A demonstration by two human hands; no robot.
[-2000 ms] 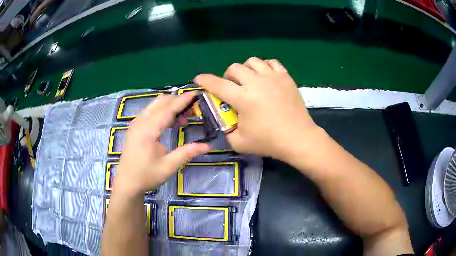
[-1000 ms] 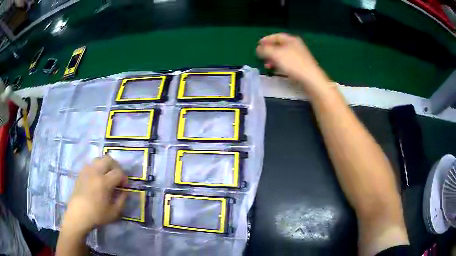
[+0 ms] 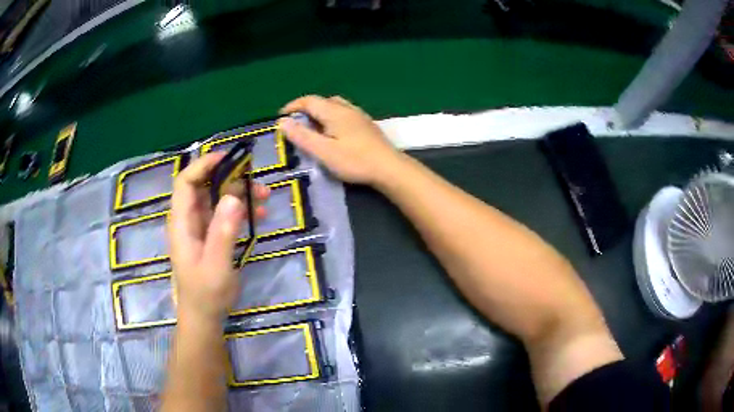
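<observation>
My left hand point(image 3: 208, 233) is over the middle of the translucent tray point(image 3: 60, 265), holding a thin black-and-yellow front frame point(image 3: 233, 167) tilted up between fingers and thumb. My right hand point(image 3: 338, 138) is at the tray's upper right corner, its fingertips at the edge of the top right frame point(image 3: 280, 149). A small dark greyish bit shows at its fingertips; whether it is held cannot be told. More yellow-edged open frames point(image 3: 312, 278) lie in two columns of pockets, partly hidden by my left hand and forearm.
Beyond the white edge point(image 3: 483, 127), the green conveyor point(image 3: 451, 76) carries a yellow-edged unit point(image 3: 63, 153) and a small dark unit point(image 3: 29, 165) at left. At right are a long black slab point(image 3: 583, 183), a grey post point(image 3: 672, 60), a fan point(image 3: 708, 237) and a red item point(image 3: 670, 360).
My left hand has lifted a frame from the lower left column and moved up with it. My right hand has come from over the belt to the tray's corner. The view has shifted right.
</observation>
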